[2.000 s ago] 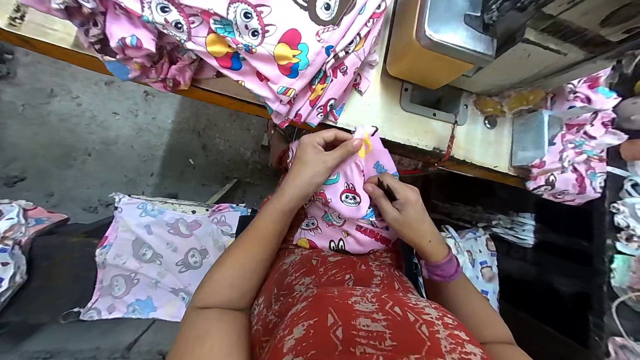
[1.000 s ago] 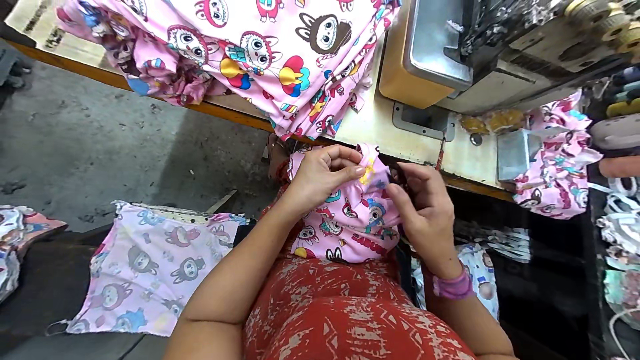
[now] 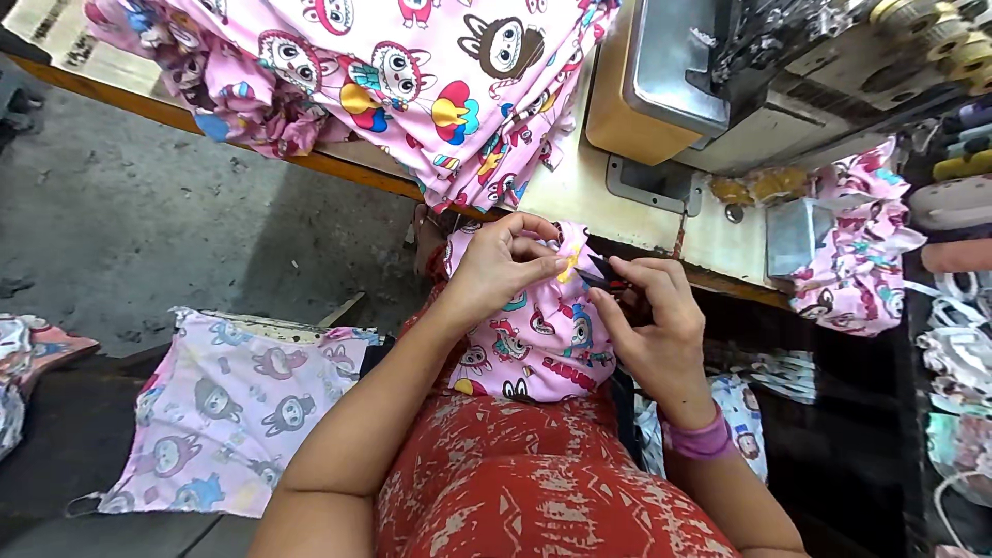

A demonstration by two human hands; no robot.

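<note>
Pink fabric with cartoon prints [image 3: 535,333] lies over my lap, its upper edge gathered near the table. My left hand [image 3: 515,260] pinches that upper edge by a yellow patch between thumb and fingers. In my right hand [image 3: 655,310] is a small dark cutting tool, apparently thread snips [image 3: 598,271], its pointed blades at the cloth just right of my left fingertips. Part of the tool is hidden by my right fingers.
A pile of pink printed fabric [image 3: 403,85] hangs over the edge of the sewing table [image 3: 570,194]. Behind it stands a metal-and-yellow machine housing [image 3: 659,85]. A clear plastic bin [image 3: 794,236] with pink cloth is at right. Another printed piece [image 3: 232,411] lies at lower left.
The dark tool's blades, tucked in my right hand earlier, now point at the fabric edge. My left hand stays on the upper part of the cloth.
</note>
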